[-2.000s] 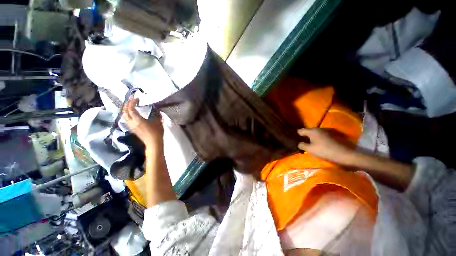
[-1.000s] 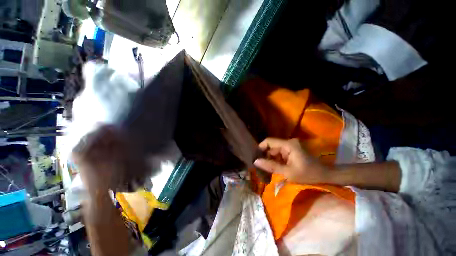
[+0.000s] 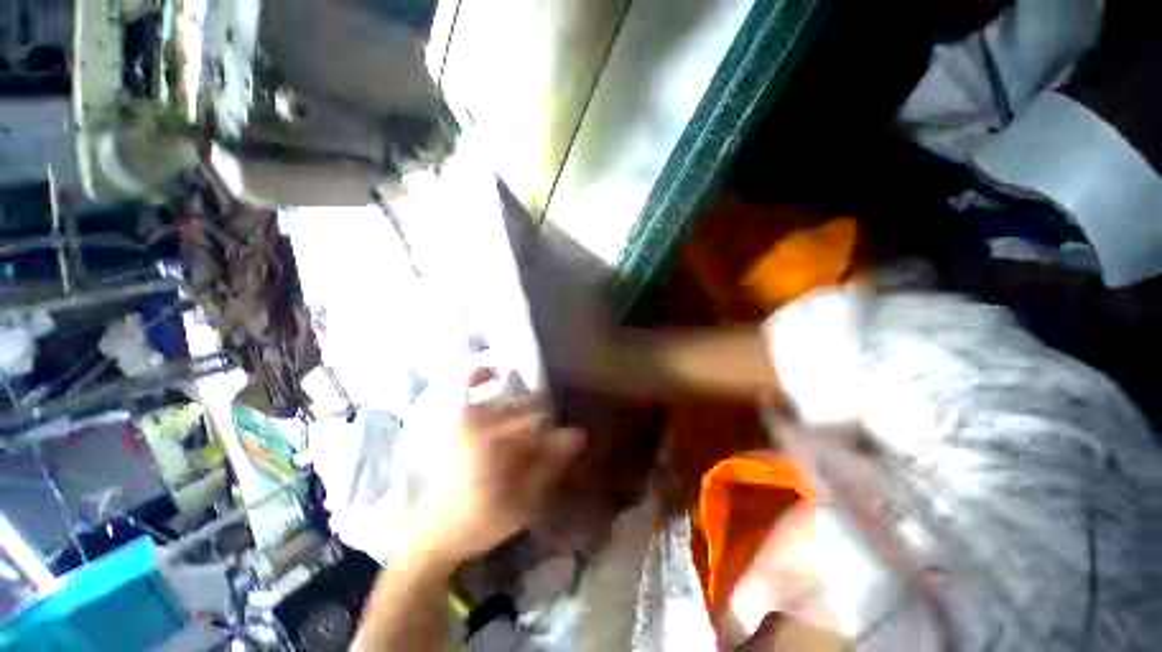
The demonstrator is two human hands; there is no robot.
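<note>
The garment's white cloth (image 3: 478,293) lies bright and overexposed on the sewing table. Its dark brown part (image 3: 561,287) hangs over the green-edged border towards my lap. My left hand (image 3: 503,459) is at the lower edge of the white cloth, beside the brown part, with bent fingers; blur hides whether it grips. My right hand (image 3: 612,363) is stretched across the brown cloth and strongly blurred; its fingers cannot be made out. The sewing machine head (image 3: 338,108) stands beyond the cloth; its needle area is not clear.
A heap of brown cloth (image 3: 242,293) lies beyond the machine. White and pale grey pieces (image 3: 1077,178) lie at the right. Orange cloth (image 3: 752,478) is on my lap. A turquoise box (image 3: 102,605) stands at the lower left. The table's green edge (image 3: 714,140) runs diagonally.
The lifted brown cloth is lower, with white cloth spread near the machine. My left hand has moved right, towards the brown part. My right hand has moved left and up over the brown cloth.
</note>
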